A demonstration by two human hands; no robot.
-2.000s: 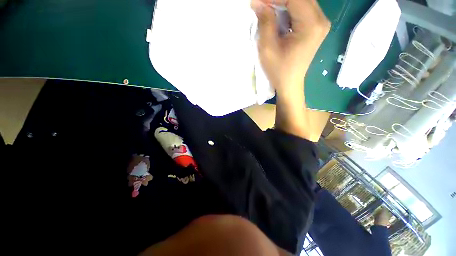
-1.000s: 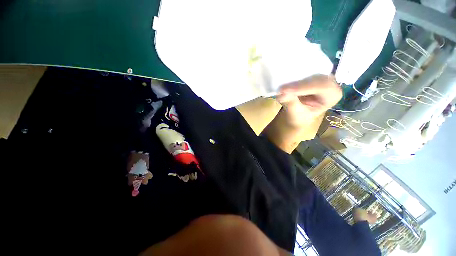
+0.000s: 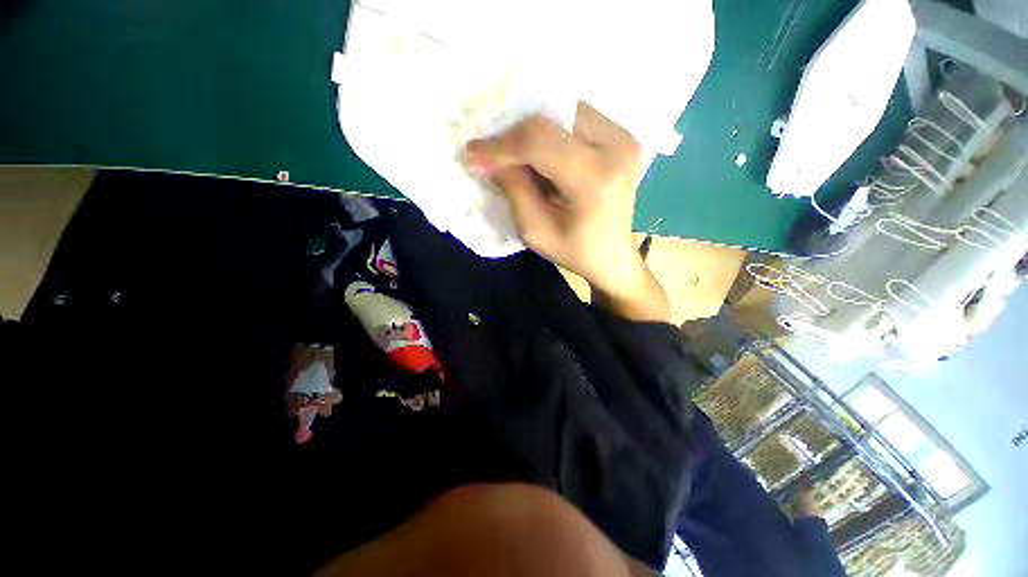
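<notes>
A bright white hexagonal housing [image 3: 643,56] lies in front of me, its lower edge at the green bench's front edge; overexposure hides most detail. Small tabs stick out at its left and right. My right hand [image 3: 564,186] is over its lower middle, fingers bent and pinching a soft white cloth [image 3: 490,107] against the housing. The cloth's outline merges with the white surface. My left hand is not in view.
A second white housing [image 3: 845,96] with a thin cord lies at the right of the green bench [image 3: 169,90]. Looped white cables [image 3: 913,231] hang beyond it. Cardboard shows below the edge. A person's dark sleeve [image 3: 755,507] is near a wire rack [image 3: 840,445] at lower right.
My right hand has moved left and up across the housing with the cloth, from the housing's lower right side. The cloth is now bunched under the fingers instead of spread out to the right.
</notes>
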